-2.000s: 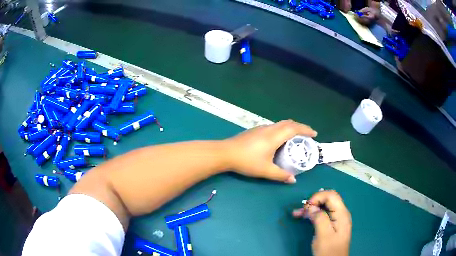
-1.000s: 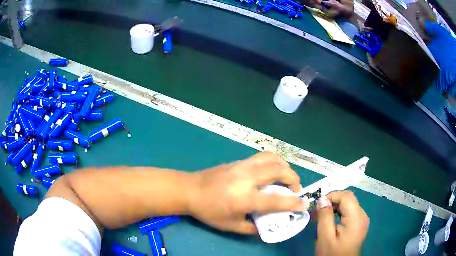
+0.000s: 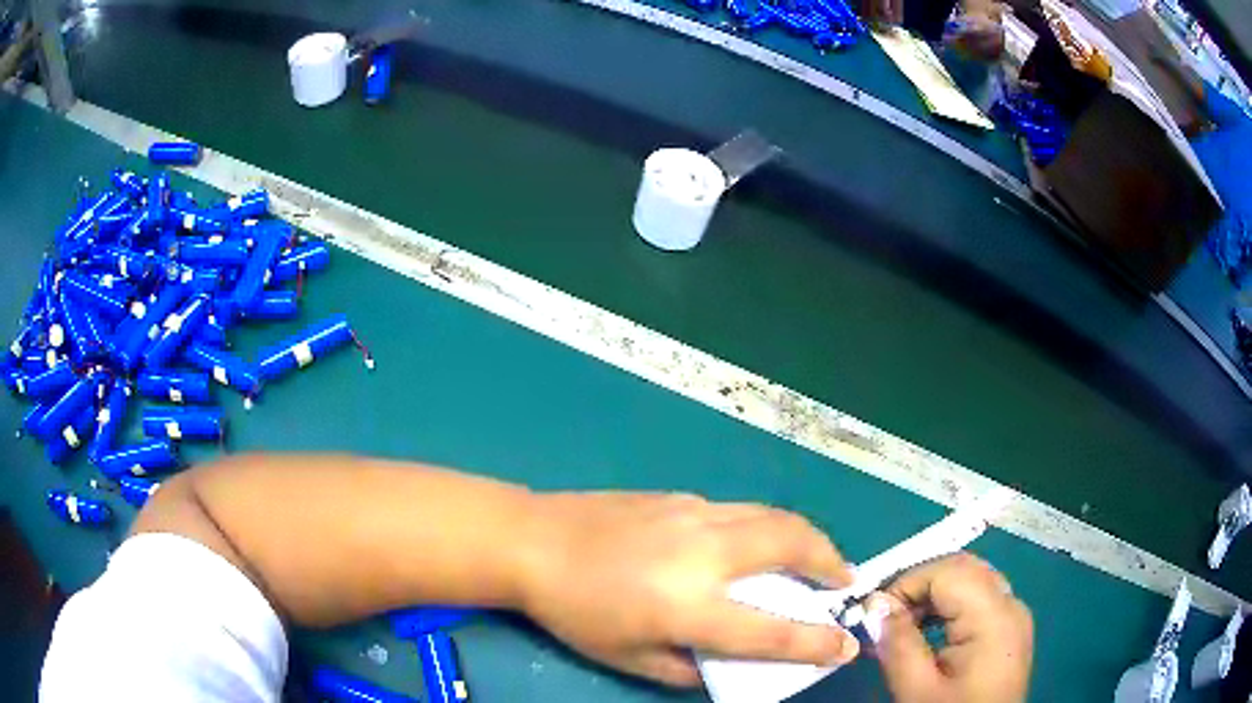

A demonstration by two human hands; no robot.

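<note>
My left hand (image 3: 700,584) holds a white cup-shaped unit body (image 3: 769,659) from above, low in the picture. The unit's flat white handle strip (image 3: 920,545) points up and right, its tip over the metal edge strip. My right hand (image 3: 961,625) is at the joint of cup and strip. Its thumb and finger pinch a small white plug (image 3: 868,615) against a small dark patch there. Fingers hide most of the joint. No battery shows in my right hand. Loose blue batteries (image 3: 439,666) lie below my left forearm.
A heap of blue batteries (image 3: 151,302) lies on the left bench. Beyond the metal edge strip (image 3: 590,323), the dark green belt carries white units (image 3: 678,201), one beside a battery (image 3: 378,74). More white units (image 3: 1151,676) are at lower right. A person's hand (image 3: 978,30) shows across the belt.
My right hand, earlier apart with the plug, has come to the unit's joint. My left hand has tipped the cup and moved it lower. The belt units have shifted left.
</note>
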